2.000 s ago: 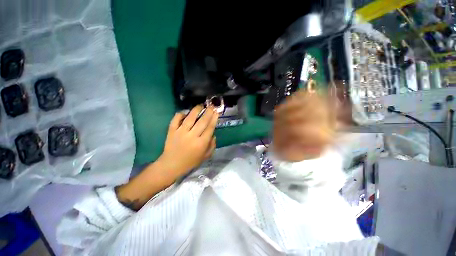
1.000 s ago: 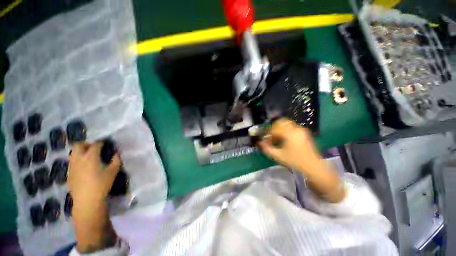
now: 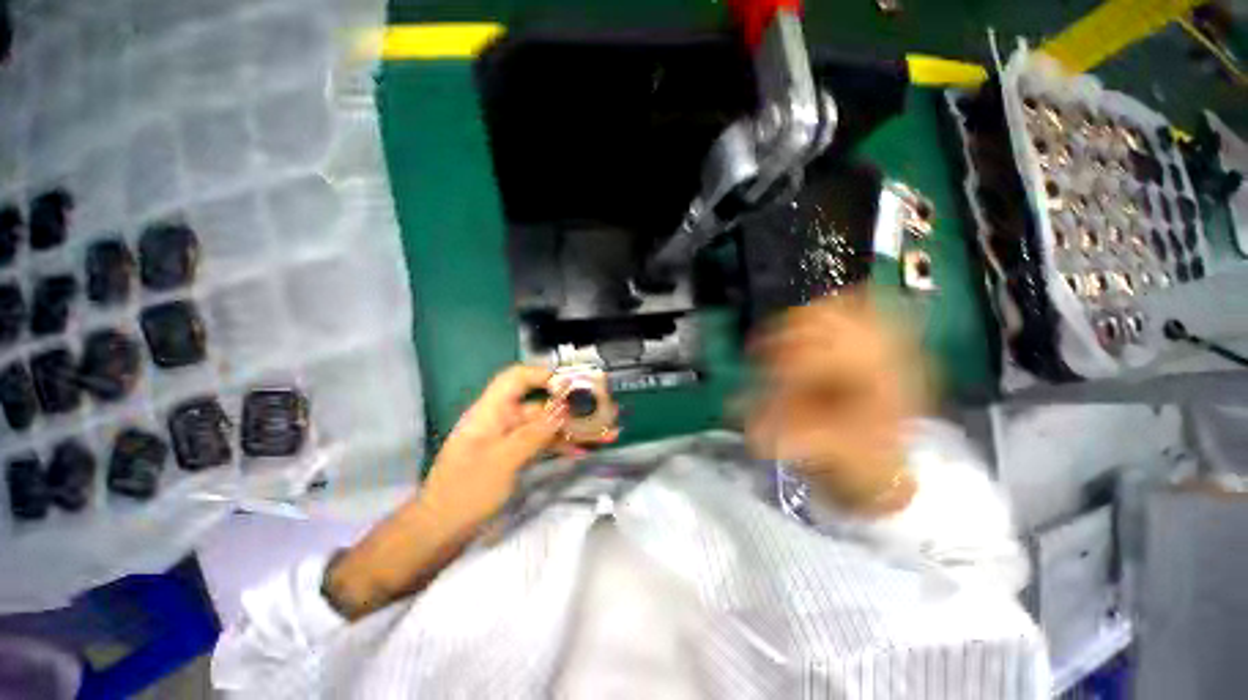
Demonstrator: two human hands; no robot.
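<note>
My left hand holds a copper and silver metal watch frame with a round dark centre in its fingertips, just in front of the fixture nest. The fixture nest, a small silver plate with a printed label strip, lies at the foot of the toggle press. The press has a black body and a silver linkage. My right hand is blurred, in front of the black small-parts tray; whether it holds anything cannot be told.
The small-parts tray with bright specks is right of the press. Two loose frames lie beside a white label. The left blister tray holds black cases; the right blister tray holds many frames. The red press handle is at the top.
My left hand has left the black cases in the left tray and now holds a metal frame before the nest. My right hand has moved slightly right and is now blurred.
</note>
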